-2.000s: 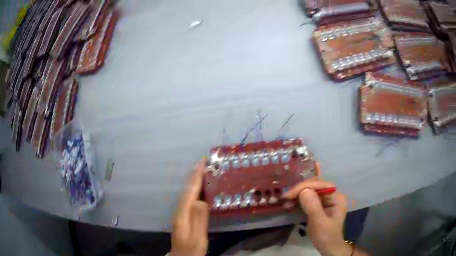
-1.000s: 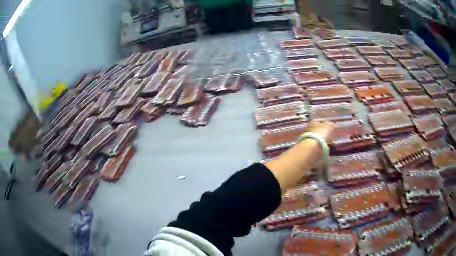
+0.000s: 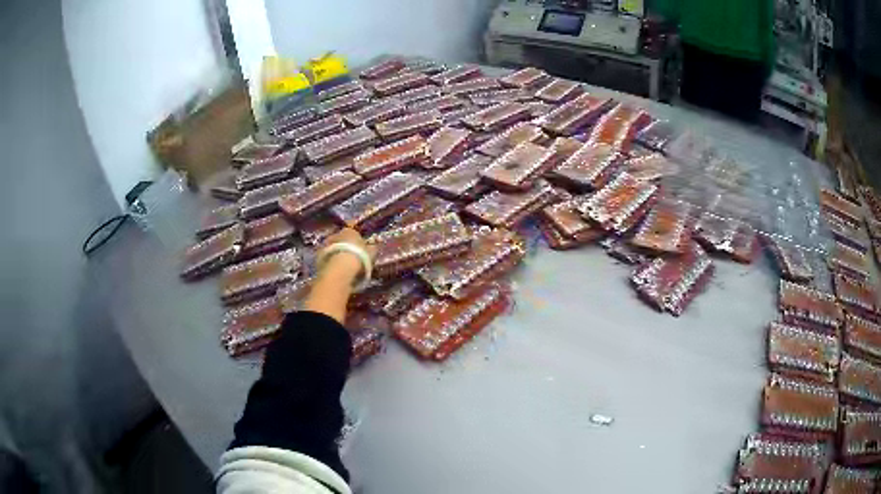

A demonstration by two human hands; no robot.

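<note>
My left hand (image 3: 343, 241) reaches in from the lower left over the heap of boards. It is at the left end of a reddish-brown board (image 3: 420, 245) with silvery parts along its long edges and seems to grip it. This board lies on or just above other boards; my fingertips are partly hidden. Another reddish-brown board (image 3: 452, 320) lies at the near edge of the heap. My right hand is out of the picture.
Overlapping boards (image 3: 338, 145) cover the left and far side of the table (image 3: 570, 357). More boards (image 3: 802, 402) stand in rows at right. A small pale piece (image 3: 602, 420) lies near the front. A cardboard box (image 3: 208, 135), machine and person in green are behind.
The view has swung left from the rows of boards. My left hand has moved from those rows to the left heap. The right hand and red-handled tool seen earlier are out of view.
</note>
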